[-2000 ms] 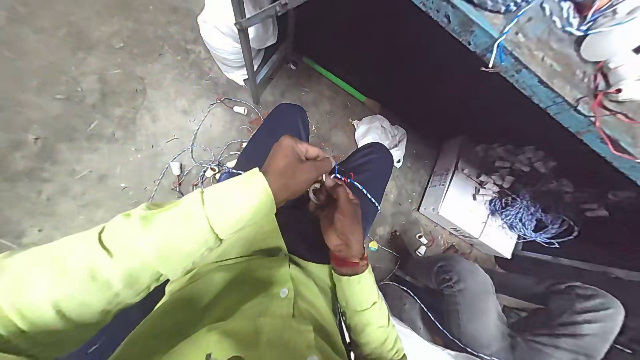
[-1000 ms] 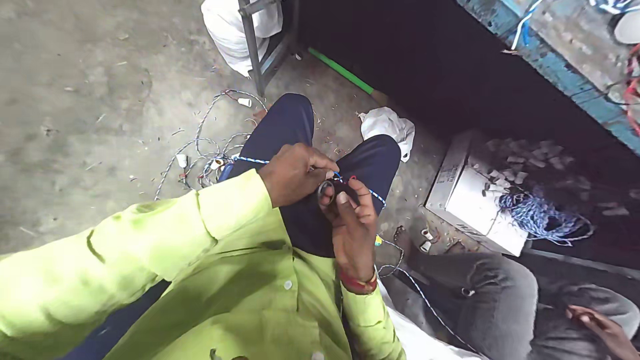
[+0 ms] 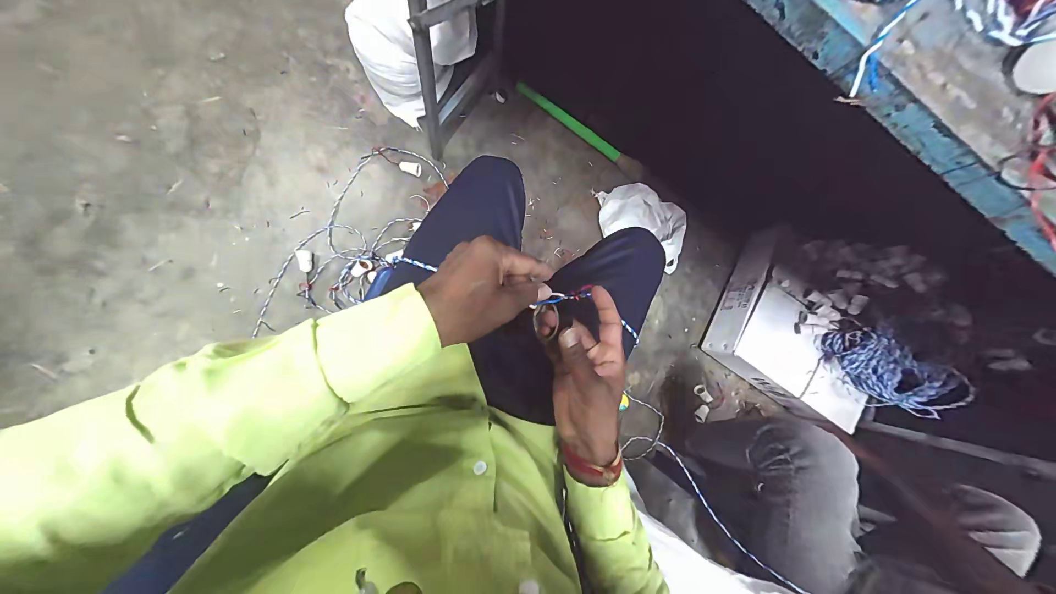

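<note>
My left hand (image 3: 487, 289) comes in from the left and pinches a twisted blue-and-white wire (image 3: 417, 264) between thumb and fingertips. Just right of the pinch, the wire shows a pale end and red strands. Below it, my right hand (image 3: 590, 371), with a red cord at the wrist, has its thumb and curled fingers around a small ring-shaped item (image 3: 545, 320); whether this is a tool's handle cannot be told. Its raised index finger touches the wire by the red strands. Both hands are over my lap, and more wire runs down past the right knee.
Looped wires with white lamp holders or caps (image 3: 305, 261) lie on the floor at left. A metal stand (image 3: 425, 74), a green stick (image 3: 569, 122) and a white bag (image 3: 643, 216) are ahead. At right are a white box (image 3: 775, 330), a wire bundle (image 3: 895, 371), a blue bench edge (image 3: 924, 144) and another person's leg (image 3: 800, 478).
My right index finger has straightened upward beside the wire, and the ring-shaped item shows more plainly. The other person's hand, seen at lower right a second ago, is no longer clearly visible there.
</note>
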